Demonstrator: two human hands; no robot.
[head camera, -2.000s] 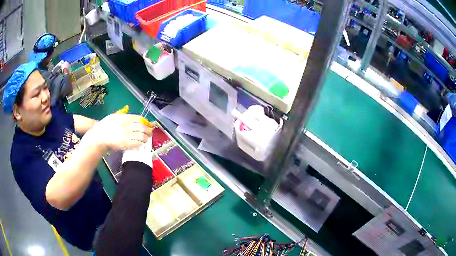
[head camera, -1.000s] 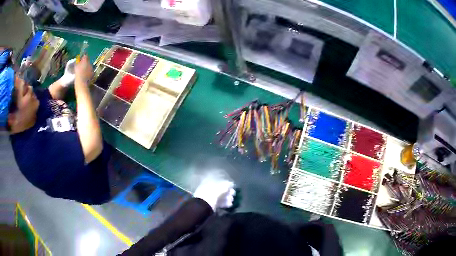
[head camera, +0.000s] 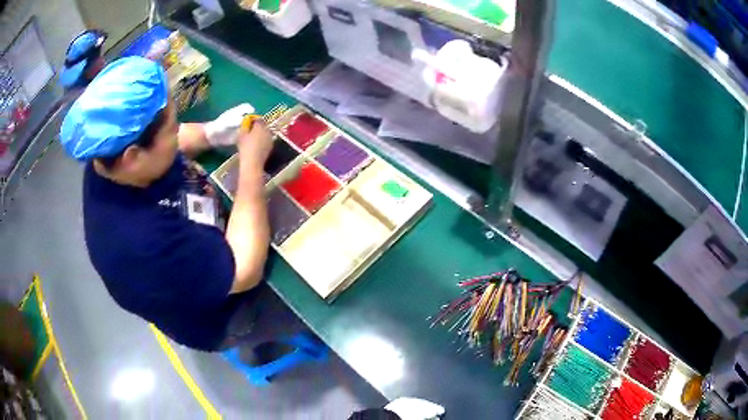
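The white glove of my left hand (head camera: 416, 408) shows at the bottom edge, cut off, beside a bit of dark sleeve. Its fingers and anything in it cannot be made out. My right hand is out of the picture. The sorting tray (head camera: 608, 332) is at the lower right, cut by the bottom edge, with blue, dark red, green, red and white wires in its compartments. The incoming harness pile (head camera: 515, 316), loose multi-colour bundles, lies just left of the tray.
A seated neighbour (head camera: 168, 246) in a blue cap works over a second sorting tray (head camera: 385, 233). Another capped person (head camera: 79, 59) is behind. A metal post (head camera: 522, 107) rises from the bench's back rail. A white bin (head camera: 466, 86) hangs there. An amber round container (head camera: 693, 389) is at lower right.
My gloved left hand was by the neighbour's hands, then low over the bench; now only part shows at the bottom edge. The view has turned back left since one second ago.
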